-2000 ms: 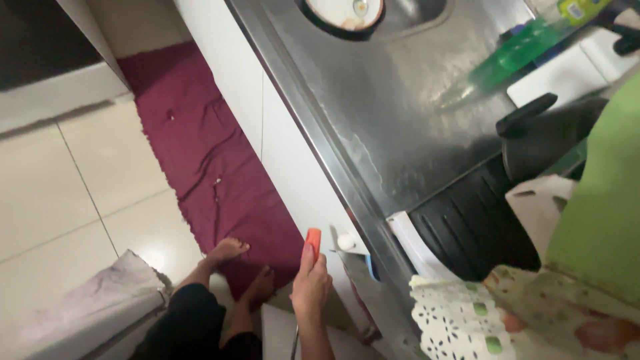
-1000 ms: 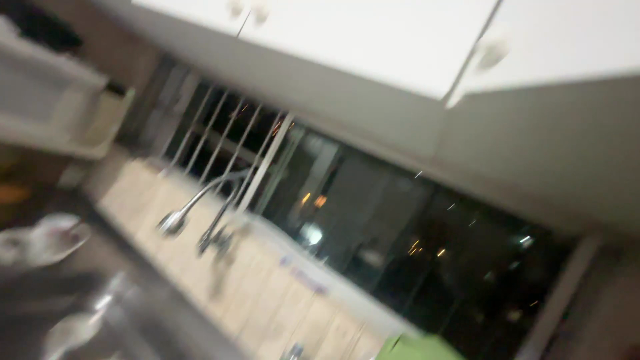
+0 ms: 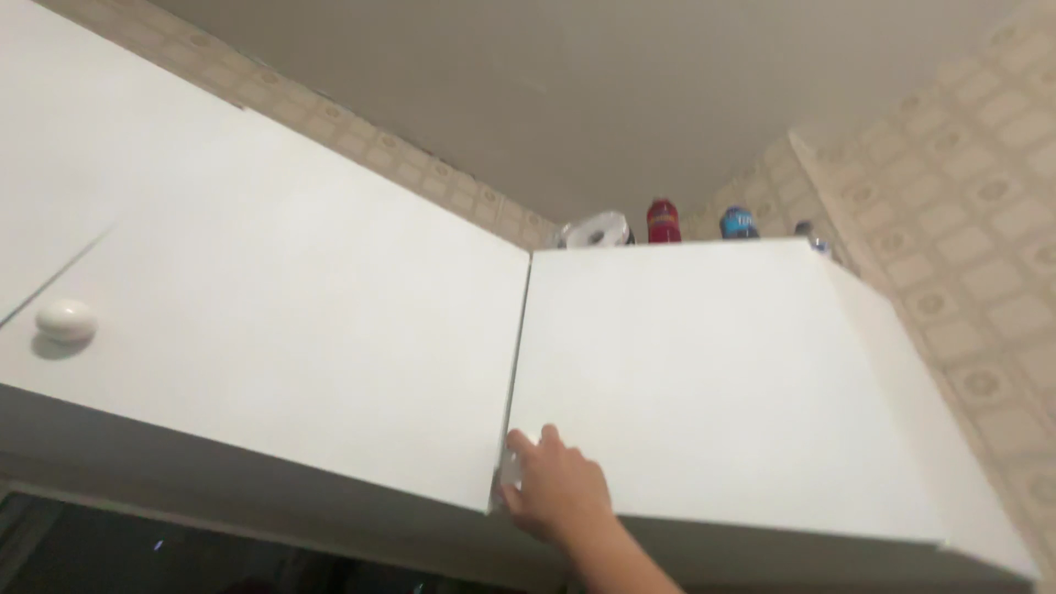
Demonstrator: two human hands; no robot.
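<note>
My right hand (image 3: 557, 487) reaches up from the lower right, with its fingers and thumb around a white knob (image 3: 511, 469) at the lower left corner of a white cabinet door (image 3: 701, 379). My fingers partly hide the knob. That door is closed against its frame, beside a thin dark gap. To its left is another closed white cabinet door (image 3: 313, 305), and a round white knob (image 3: 66, 322) shows at the far left. My left hand is out of view.
On top of the cabinet stand a roll in clear plastic (image 3: 598, 231), a red bottle (image 3: 663, 221), a blue-labelled bottle (image 3: 738, 223) and another bottle (image 3: 813, 238). Patterned wall tiles (image 3: 982, 190) rise at the right. A dark window (image 3: 165, 544) lies below the cabinets.
The view has swung up from the sink and floor to the wall cabinets. A hand held an orange object two seconds ago; my right hand is now at the cabinet knob.
</note>
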